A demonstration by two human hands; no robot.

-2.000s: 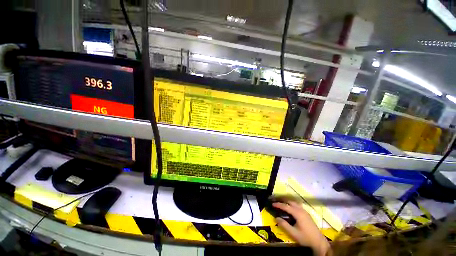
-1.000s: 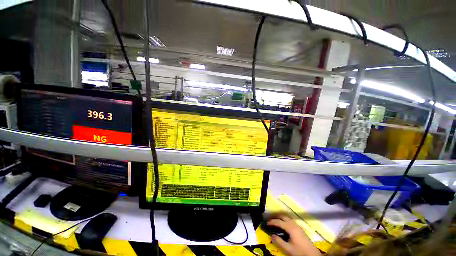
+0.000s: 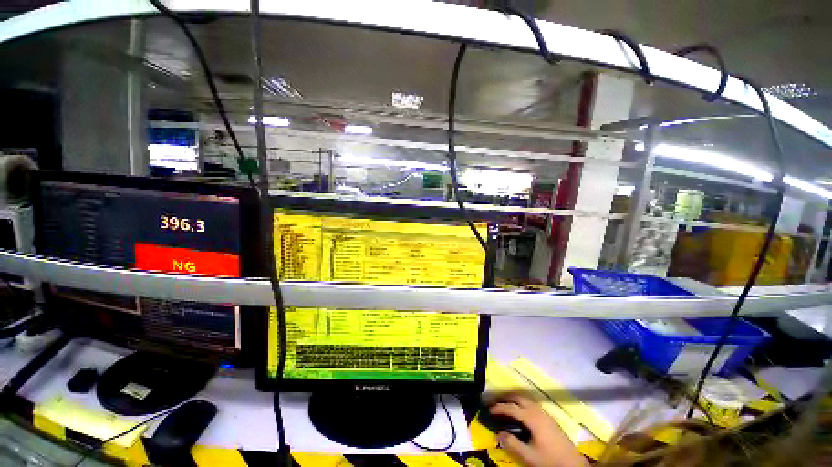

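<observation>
My right hand [image 3: 536, 432] rests over a small black computer mouse [image 3: 504, 420] at the shelf's front edge, right of centre. Its wrist is cut off by the bottom edge. The data monitor [image 3: 379, 255] with a yellow screen full of text rows stands left of the hand. The weighing monitor [image 3: 182, 223] at the left shows "396.3" above a red "NG" block. My left hand is not in view.
A metal rail [image 3: 383, 297] crosses in front of both screens. A blue plastic basket [image 3: 670, 351] stands at the right, with a dark handheld shape [image 3: 620, 360] beside it. Another black mouse [image 3: 182, 427] lies left. Black cables hang down. Hazard tape [image 3: 246, 456] lines the front edge.
The view has tilted up, so the monitors and hand sit lower and the upper white rail shows. My right hand stays on the mouse. The screens look the same.
</observation>
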